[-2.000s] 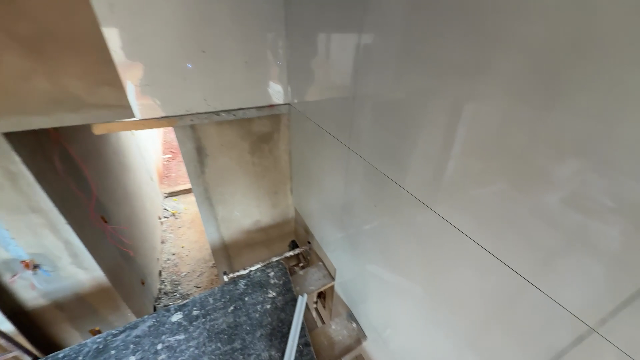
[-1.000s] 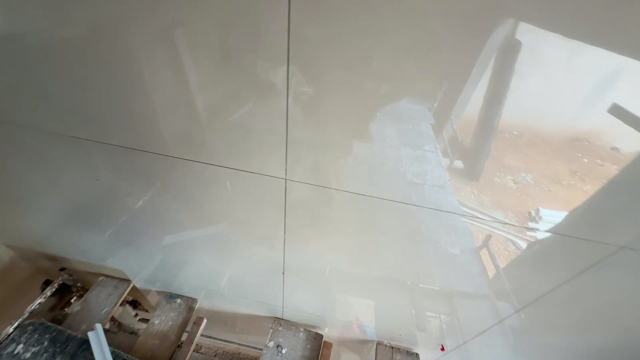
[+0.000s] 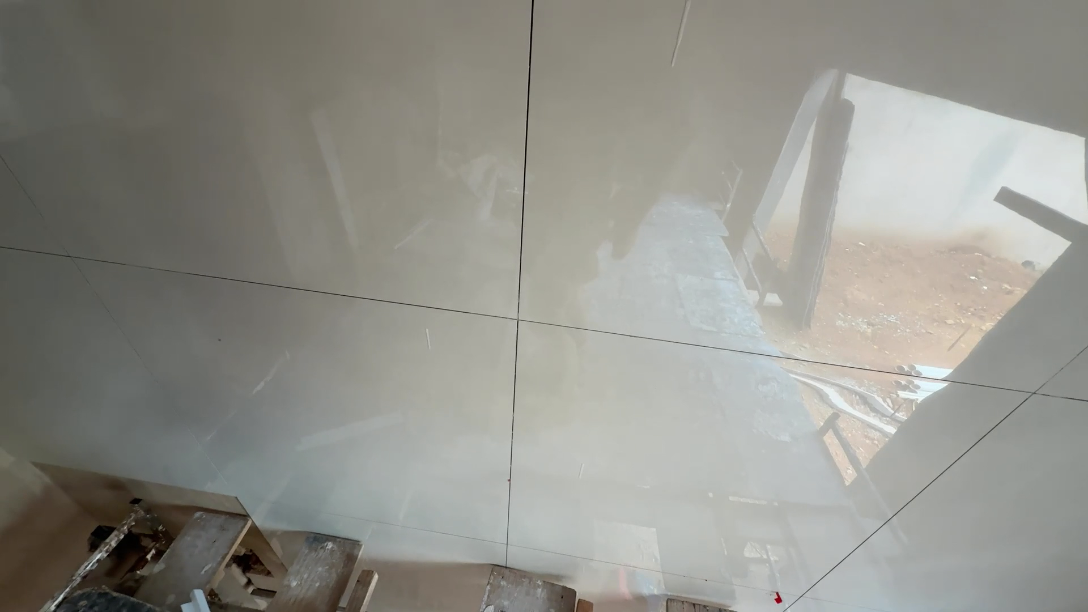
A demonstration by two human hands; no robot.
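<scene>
Neither of my hands shows in the head view. Large glossy grey wall tiles [image 3: 382,187] fill most of it, with thin dark joints that cross near the middle. Their surface mirrors a doorway-like opening with reddish soil and pale pipes beyond, at the right. A small red tile spacer or clip [image 3: 778,597] sits low on the right part of the wall. The end of a white strip [image 3: 197,602] shows at the bottom left; what bears it is out of view.
Worn wooden planks [image 3: 316,568] and another plank [image 3: 527,592] stand along the wall's foot. A mortar-spattered bar [image 3: 98,557] and the edge of a dark speckled slab [image 3: 102,602] lie at the lower left corner.
The view has swung right, from the corner and the doorway beside it to the tiled wall. The dark slab, wide in view earlier, now shows only as an edge at the bottom left.
</scene>
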